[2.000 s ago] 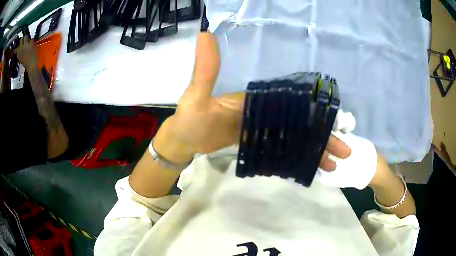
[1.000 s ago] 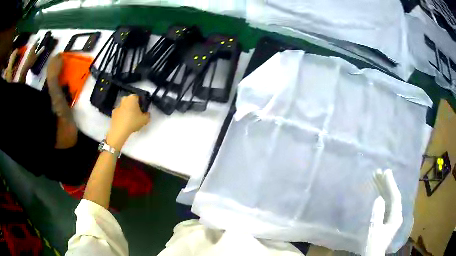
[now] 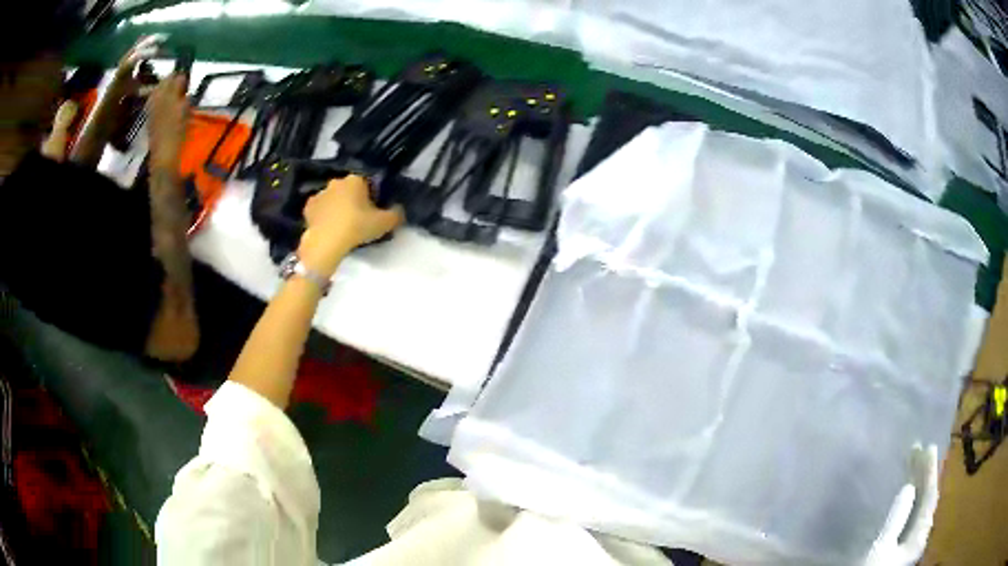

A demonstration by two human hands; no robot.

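Observation:
Black frames (image 3: 517, 105) with yellow dots at their solid ends lie in fanned heaps on the white-covered bench. My left hand (image 3: 345, 216), bare and with a wristwatch, is closed on the nearest bunch of black frames (image 3: 279, 197); its fingertips are partly hidden among them. My right hand (image 3: 912, 514), in a white glove, is at the lower right over the corner of the pale creased sheet (image 3: 707, 332). It is cut off by the bottom edge, its thumb and fingers look apart, and no object shows in it.
A co-worker's tattooed arm (image 3: 169, 221) reaches in at the left beside an orange bin (image 3: 216, 144). Pale sheets (image 3: 763, 55) with dark edges lie along the far side. Brown cardboard (image 3: 973, 498) with a loose black frame (image 3: 984, 426) is at the right. Something red is below the bench.
From two seconds ago, the stack held between my hands is gone from them. Since one second ago, my left hand has moved slightly farther onto the bunch; my right hand has shifted toward the lower edge.

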